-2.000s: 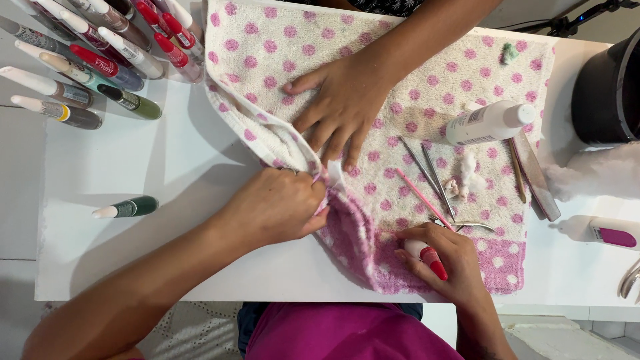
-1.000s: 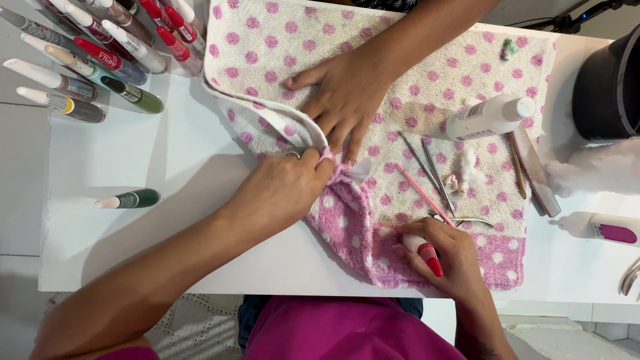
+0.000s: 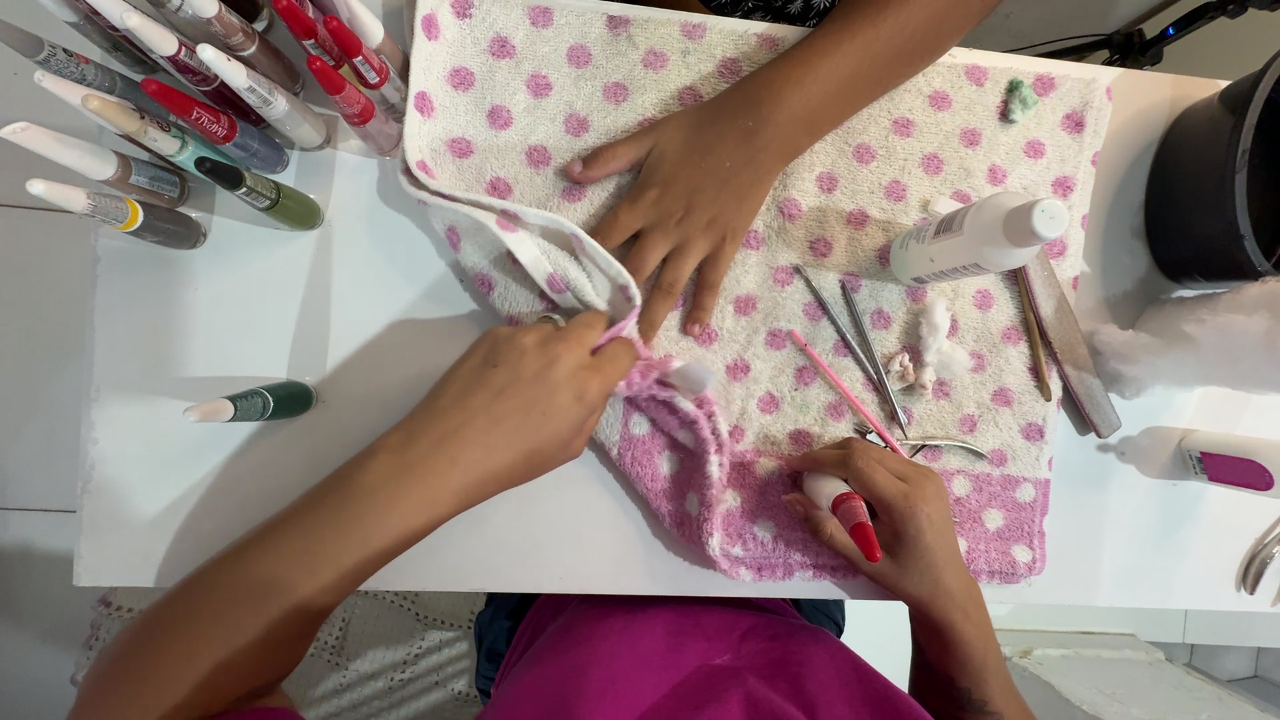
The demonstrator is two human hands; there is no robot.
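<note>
A white towel with pink dots lies on the white table. My left hand grips its bunched left edge, near another person's hand that rests palm down on the towel with spread fingers. My right hand lies on the pink border, holding a small bottle with a red part. Just above it are a pink stick, slim metal tools and metal cuticle nippers, partly hidden. Cotton tufts lie beside the tools, below a white plastic bottle.
Several nail polish bottles stand at the upper left; a dark green one is apart from them. At right are a nail file, a wooden stick, a black container, a cotton roll and a white-and-magenta bottle.
My left hand has moved slightly up along the towel's edge since the earliest frame, with the fabric still gripped. My right hand and the other person's hand have hardly moved.
</note>
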